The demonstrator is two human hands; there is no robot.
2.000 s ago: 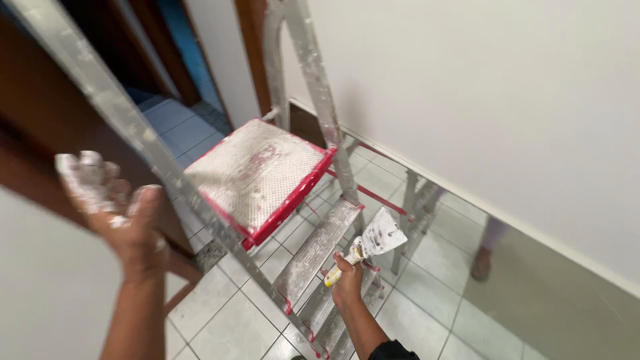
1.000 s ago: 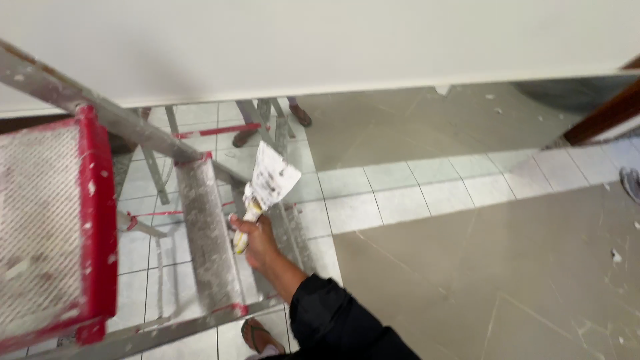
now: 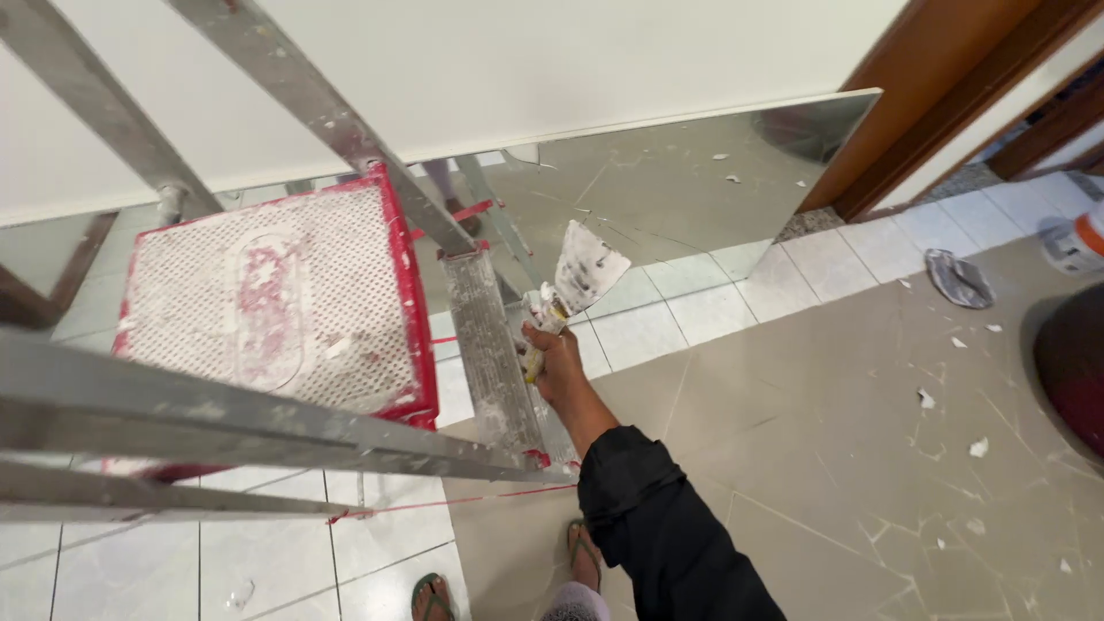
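Note:
My right hand grips the handle of a putty knife, its wide blade smeared with white compound and pointing up and away. The hand is over the edge of a metal step of an aluminium stepladder; whether it touches the step I cannot tell. To the left, the ladder's red-edged top platform is spattered with white. My left hand is out of view.
A mirror panel leans along the base of the white wall. Wooden door frames stand at the right, near a dark round container, a crumpled grey item and a white bucket. White chips lie on the floor. My sandalled feet are below.
The view has swung to the right along the wall. My left hand, seen raised and white-coated two seconds ago, has left the view. My right hand still holds the putty knife.

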